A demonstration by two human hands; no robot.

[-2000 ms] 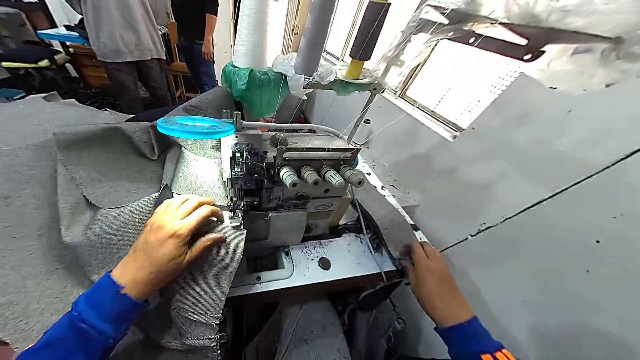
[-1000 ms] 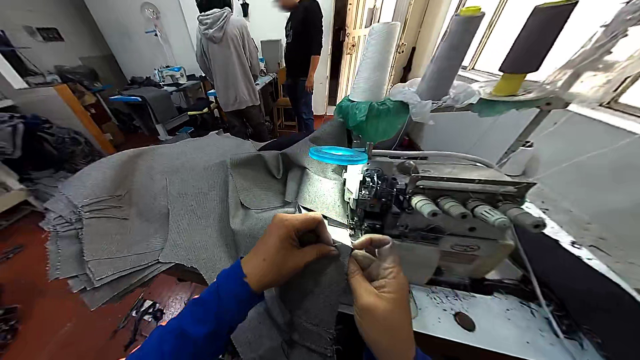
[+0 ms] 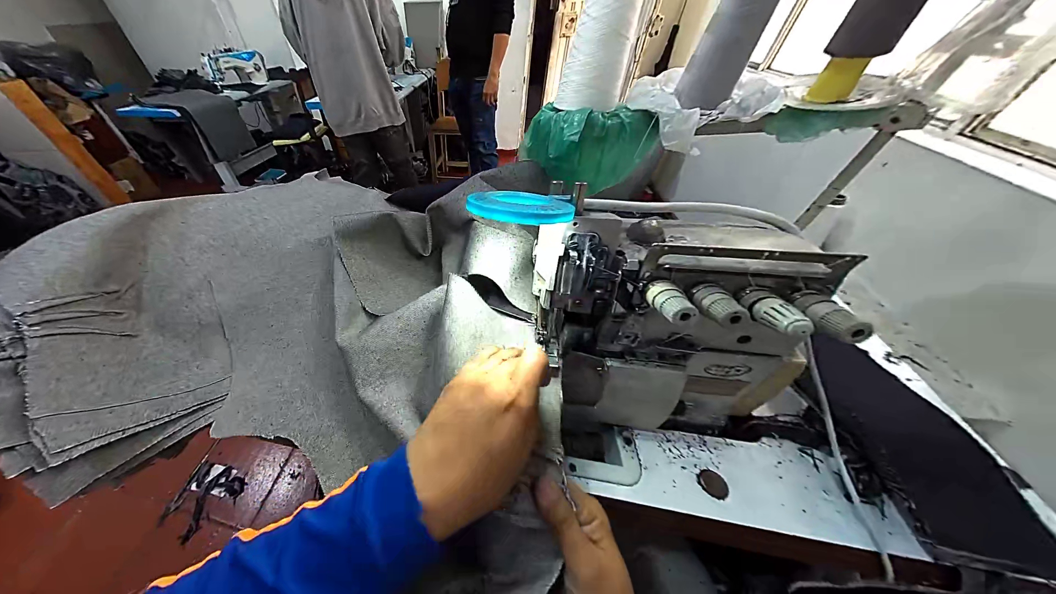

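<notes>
An overlock sewing machine (image 3: 718,305) stands at centre right, with a lit blue ring (image 3: 520,208) above its needle area. Grey woven fabric (image 3: 396,330) lies at the machine's left and hangs over the front edge. My left hand (image 3: 483,429), in a blue sleeve, grips the fabric just in front of the presser foot, fingers curled. Lower down, my right hand (image 3: 582,528) pinches the fabric's edge between thumb and fingers; part of that hand is cut off by the frame's bottom.
Stacked grey fabric pieces (image 3: 124,396) lie at the left. Large thread cones (image 3: 598,58) stand behind the machine, one over a green plastic bag (image 3: 590,144). Dark fabric (image 3: 907,445) lies at the right. Two people stand in the back, near another sewing machine (image 3: 238,66).
Since one second ago my right hand has moved down from beside the presser foot to the fabric's lower edge. Two seconds ago it was at the machine's right side, and my left hand lay flatter on the fabric.
</notes>
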